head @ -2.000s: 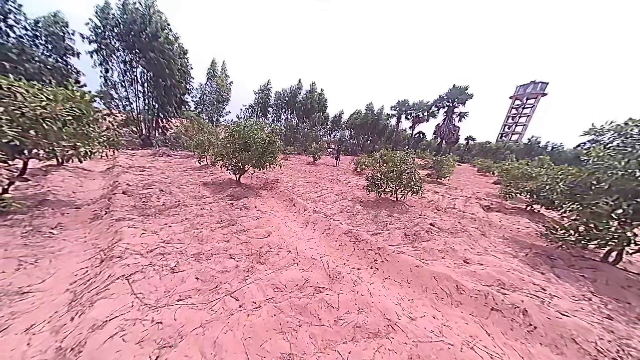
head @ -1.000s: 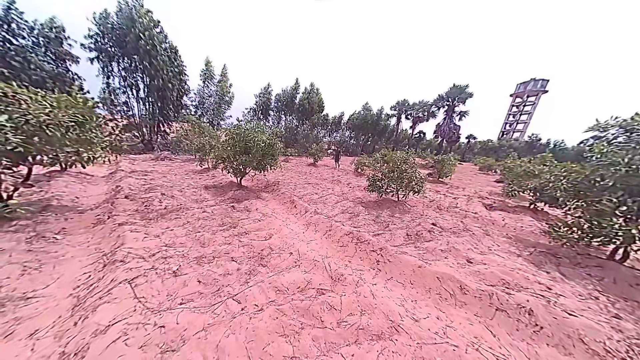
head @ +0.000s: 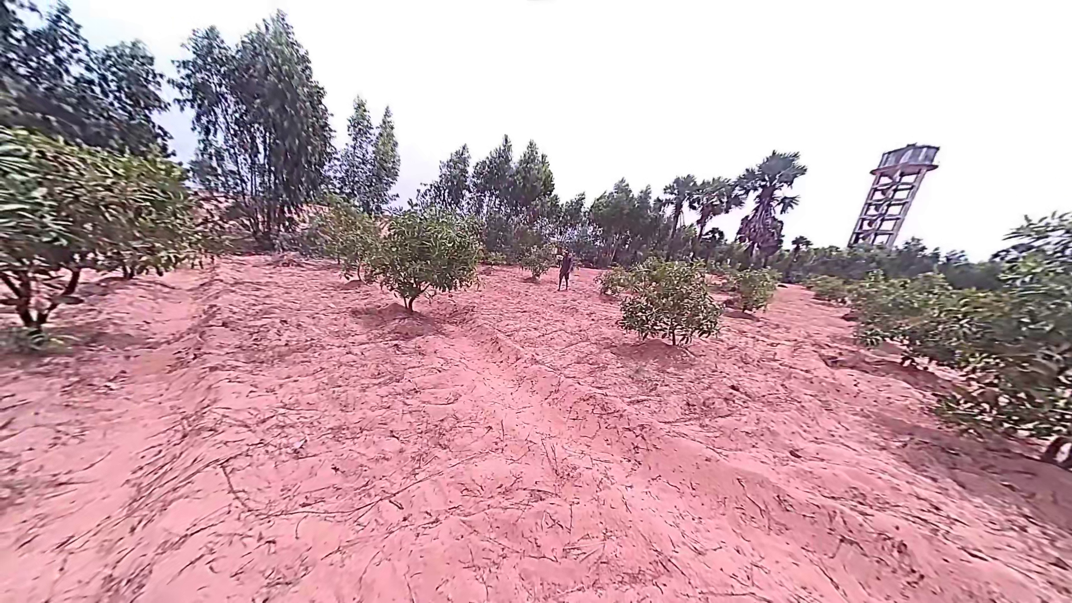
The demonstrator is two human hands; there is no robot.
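Observation:
Neither my left hand nor my right hand shows in the head view. Reddish sandy ground (head: 502, 502) strewn with dry twigs fills the lower part of the picture. A small leafy tree (head: 427, 255) stands left of the middle, and a lower bush (head: 670, 301) grows right of the middle. Far off, between these two, a person (head: 565, 270) in dark clothing is upright on the ground; what that person's hands do is too small to tell.
Larger leafy trees flank the view at left (head: 84, 209) and right (head: 997, 335). Shallow ridges and furrows (head: 536, 402) run through the soil. Tall trees (head: 260, 126), palms (head: 766, 201) and a water tower (head: 894, 197) stand behind.

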